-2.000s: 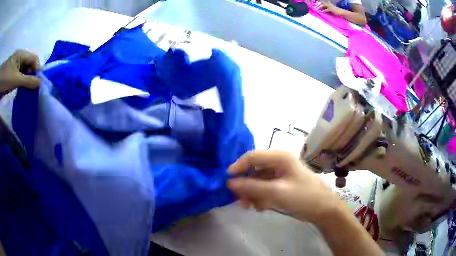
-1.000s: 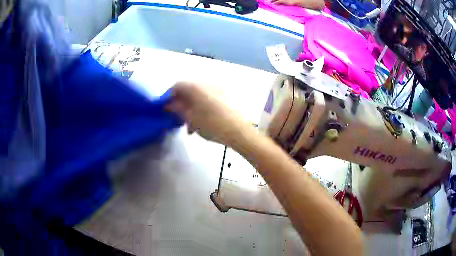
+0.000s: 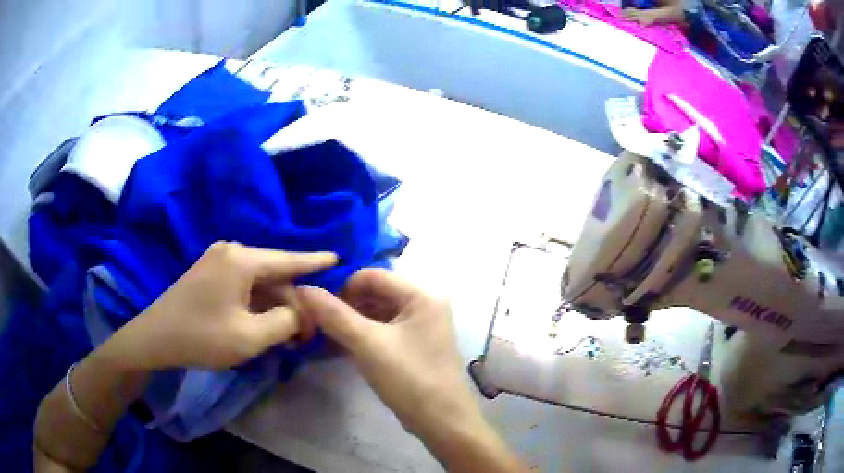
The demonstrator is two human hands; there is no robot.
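Note:
The royal-blue garment [image 3: 213, 194] lies bunched on the left of the white machine table, with pale lavender lining [image 3: 199, 402] showing at its lower edge. A white shoulder pad [image 3: 113, 152] shows at its upper left. My left hand [image 3: 217, 305] and my right hand [image 3: 384, 328] meet at the garment's lower right edge. Their fingertips pinch the blue cloth close together; the exact spot held is hidden by the fingers.
The cream HIKARI sewing machine [image 3: 666, 249] stands at the right, its needle area free of cloth. Red-handled scissors [image 3: 688, 416] lie below its arm. Bright pink cloth [image 3: 703, 111] and another person's arm [image 3: 659, 13] are at the top right.
The garment, stretched out at the far left a second ago, now lies bunched on the table. My left hand has come into view and my hands are together. The view has shifted left.

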